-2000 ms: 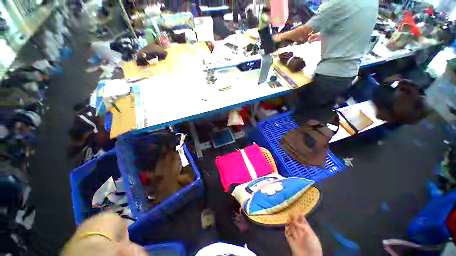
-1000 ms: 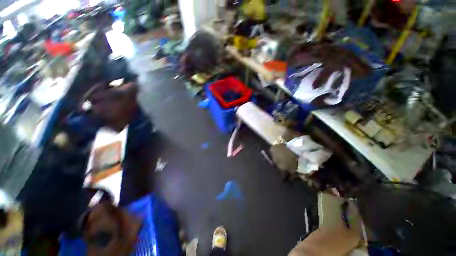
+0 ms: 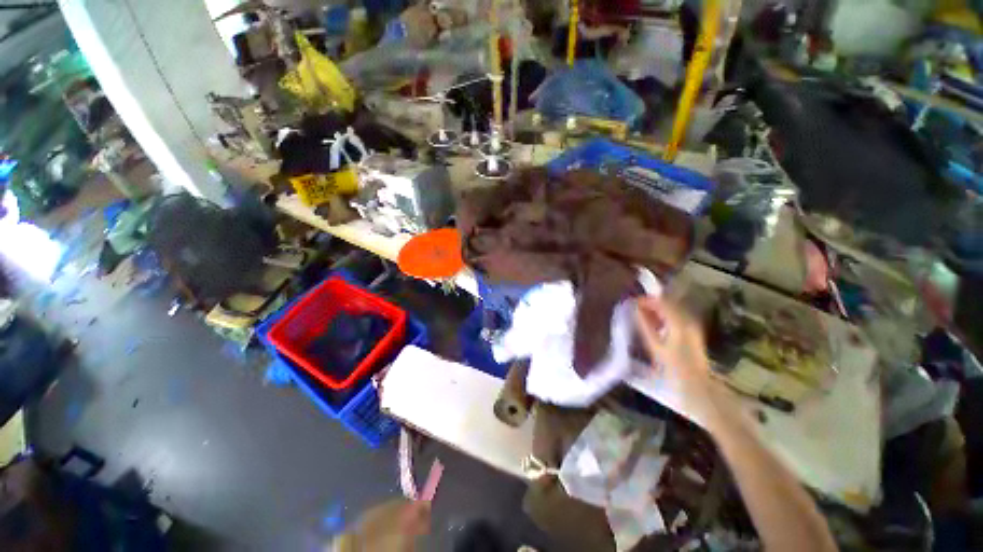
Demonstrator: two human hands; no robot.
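Note:
My right hand (image 3: 666,329) reaches out over the bench, its fingers at a white crumpled cloth or bag (image 3: 561,350); blur hides how firmly it grips. A large heap of dark brown sewn pieces (image 3: 571,221) lies just beyond, with a brown strip hanging over the white material. My left hand (image 3: 388,528) is low at the bottom edge, blurred and partly cut off; its fingers cannot be made out.
A red basket (image 3: 337,329) sits in a blue crate (image 3: 372,418) on the grey floor at left. A white bench (image 3: 458,408) stands beside it. Further back are an orange round object (image 3: 431,254), a sewing machine (image 3: 404,194) and yellow poles (image 3: 696,81). A worktable (image 3: 830,394) is at right.
The view has swung right, from the white table and cushioned stool to the bench with the brown heap. My right hand has come up to the white material.

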